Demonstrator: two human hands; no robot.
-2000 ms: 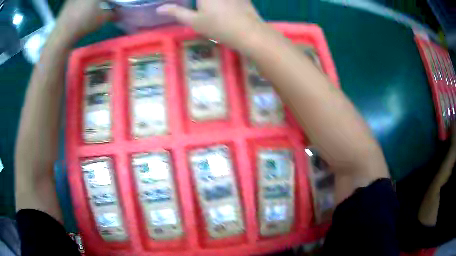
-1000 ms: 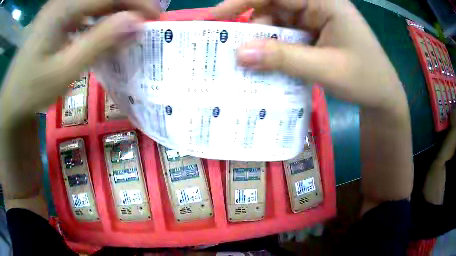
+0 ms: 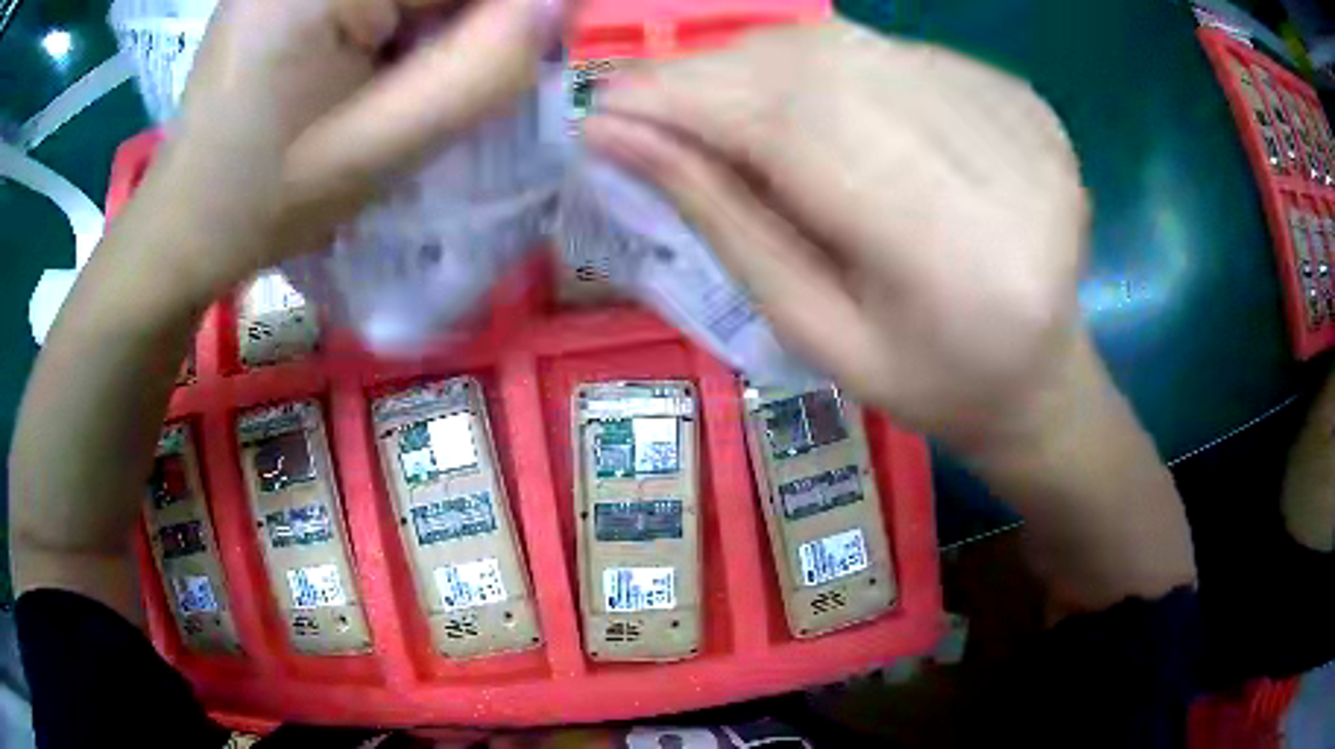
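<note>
A white printed label strip (image 3: 439, 242) is bent between my two hands above the tray's upper part, blurred. My left hand (image 3: 381, 103) holds its left part. My right hand (image 3: 879, 205) holds its right part, fingertips close to the left hand's. Below lies the red foam tray (image 3: 586, 699) with several gold-beige phones; one open-backed phone (image 3: 638, 549) sits in the front row. Each front-row phone bears a white label (image 3: 638, 588) in its lower half. The hands and strip hide much of the back row.
A printed label roll (image 3: 151, 51) is at the upper left. White backing paper (image 3: 66, 220) curls on the dark green bench (image 3: 1157, 278). Another red tray with phones (image 3: 1271, 125) stands at the right. Part of another person's arm (image 3: 1313, 461) shows at the right edge.
The strip was spread flat and wide between my hands; now it is folded and bunched, with my hands closer together. Earlier, my hands were at the bench beyond the tray.
</note>
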